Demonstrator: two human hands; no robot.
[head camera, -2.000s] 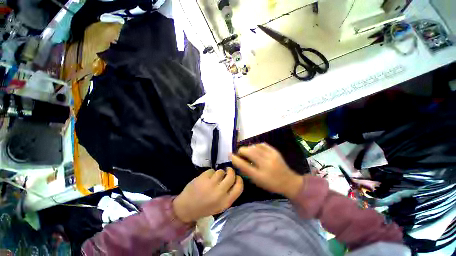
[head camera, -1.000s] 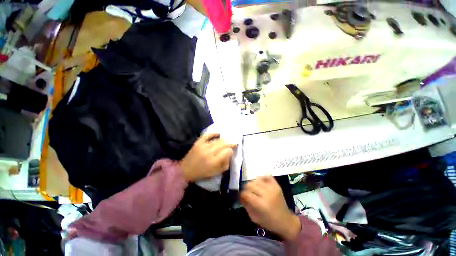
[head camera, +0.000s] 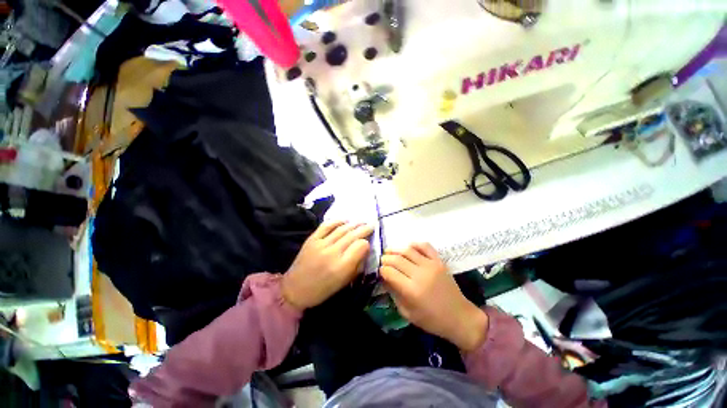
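Observation:
A white band (head camera: 355, 195) with a dark edge runs from under the presser foot (head camera: 381, 169) toward me. My left hand (head camera: 328, 263) presses on the band's left side, fingers flat. My right hand (head camera: 422, 288) pinches the band's dark edge at the front edge of the machine bed. The black garment piece (head camera: 215, 191) lies in a heap left of the needle area, partly under my left forearm. The sewing machine (head camera: 510, 103) stands above, with red-pink HIKARI lettering. The needle tip is too small to make out.
Black scissors (head camera: 496, 169) lie on the machine bed (head camera: 558, 203). A clear tray of metal parts (head camera: 698, 126) is at its right end. A bright pink holder (head camera: 267, 30) juts in at the top. Cardboard with orange-brown tape (head camera: 104, 207) lies left. Dark cloth hangs lower right.
My right hand has moved up to the band beside my left hand, its fingertips now on the dark edge. My left hand stays on the band. The view has shifted and tilted.

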